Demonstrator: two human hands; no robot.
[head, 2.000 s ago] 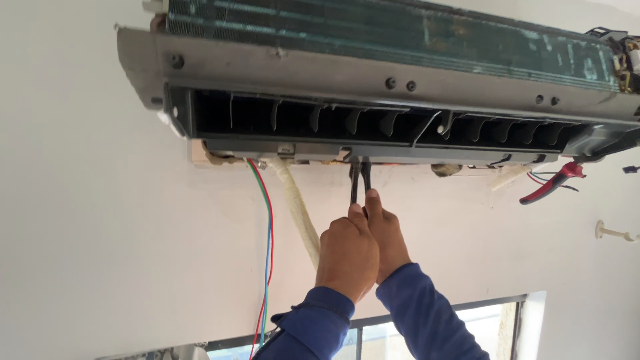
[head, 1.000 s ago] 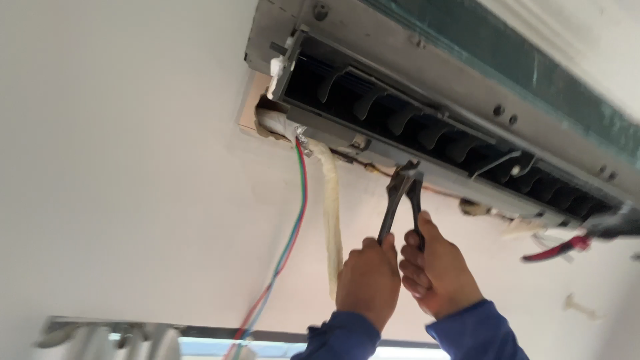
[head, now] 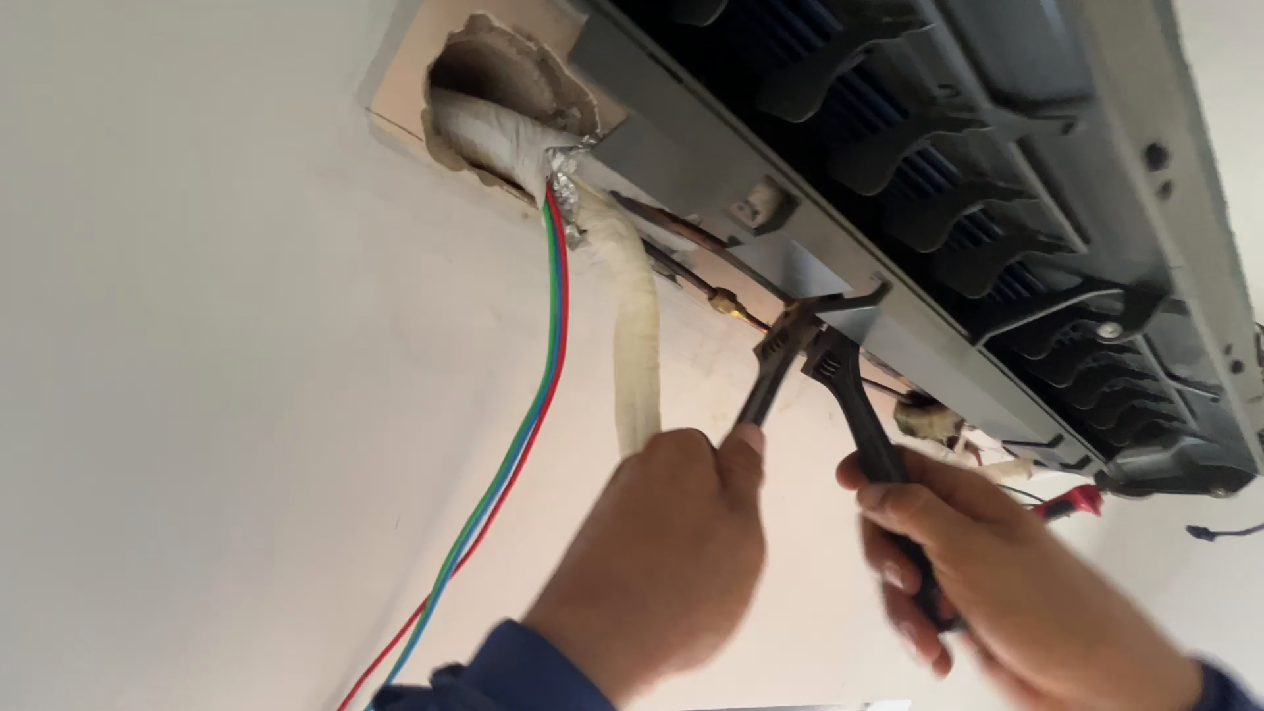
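Observation:
My left hand (head: 671, 553) is closed around the handle of a black adjustable wrench (head: 777, 360). A second black adjustable wrench (head: 859, 405) is in my right hand (head: 958, 543), its handle running down through the fingers. Both wrench heads meet close together at the piping under the lower edge of the opened indoor air conditioner unit (head: 849, 237). The jaws' exact grip on the pipe cannot be made out. Just left of the heads, a brass flare fitting (head: 726, 301) sits on a thin copper pipe (head: 681, 265).
A wrapped pipe bundle (head: 494, 133) comes out of a rough wall hole (head: 484, 59). A cream drain hose (head: 637, 336) and red, green and blue wires (head: 553, 326) hang beside it. A red-handled tool (head: 1071, 502) is at the unit's far end.
The view has come closer and tilted. The wrench handles, nearly together two seconds ago, are now spread apart. My right hand's fingers look looser around its handle.

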